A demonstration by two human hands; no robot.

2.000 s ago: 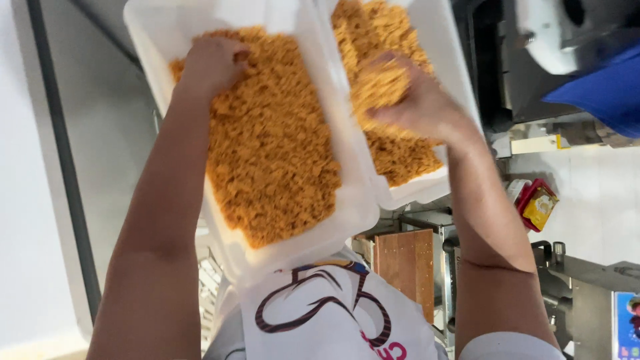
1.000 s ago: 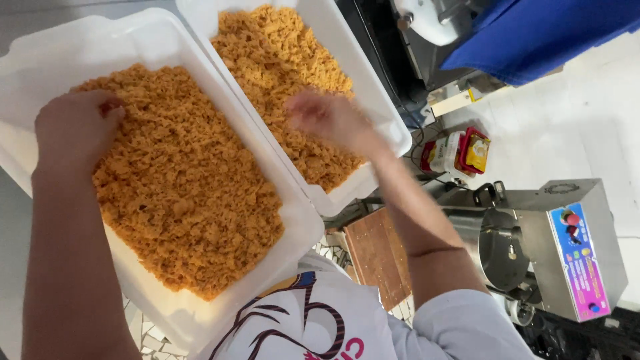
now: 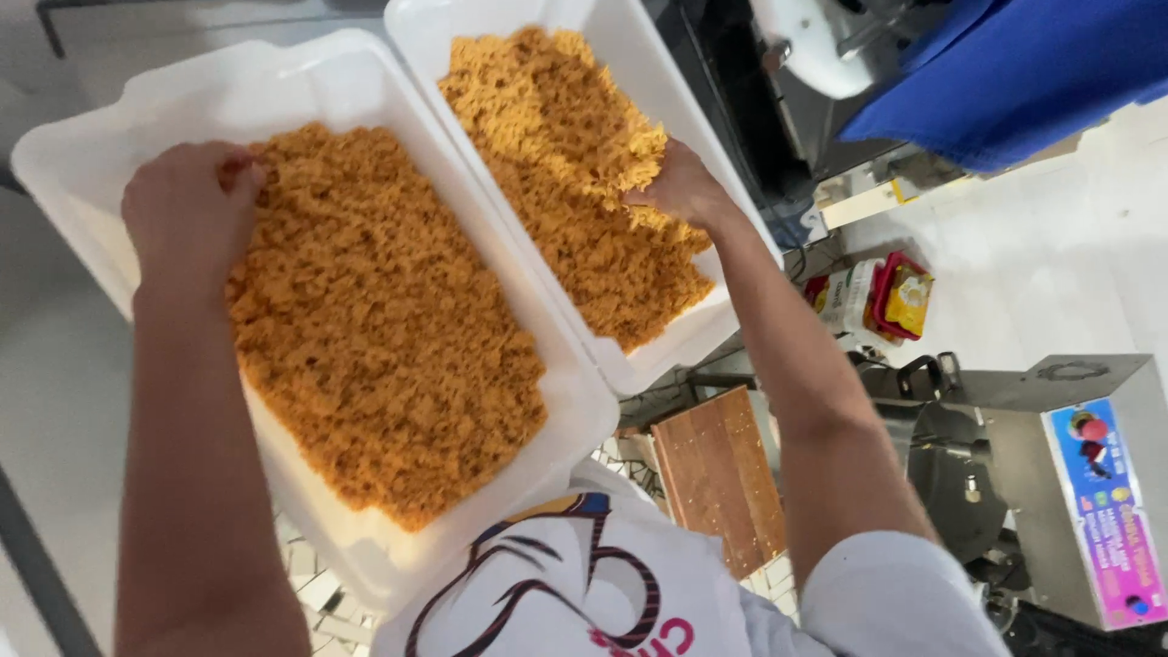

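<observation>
Two white plastic tubs lie side by side, both holding an orange crumbly food. In the left tub (image 3: 328,78) the crumbly food (image 3: 383,319) forms a broad, fairly even layer. My left hand (image 3: 193,205) rests at this tub's upper left, fingers curled at the edge of the crumbs; whether it holds any cannot be told. My right hand (image 3: 683,187) is in the right tub (image 3: 630,46), at its right side, with a clump of orange crumbs (image 3: 639,169) in its fingers, above the layer there.
A wooden board (image 3: 721,479) is below the right tub. To the right are a metal machine (image 3: 1040,511) with a printed panel, a red container (image 3: 899,297) with a yellow packet, and a blue cloth (image 3: 1013,82). Black and white equipment stands beyond the right tub.
My right hand, blurred over the crumbs a second ago, is now at the right side of the right tub with a clump in its fingers. My left hand stays at the left tub's upper left.
</observation>
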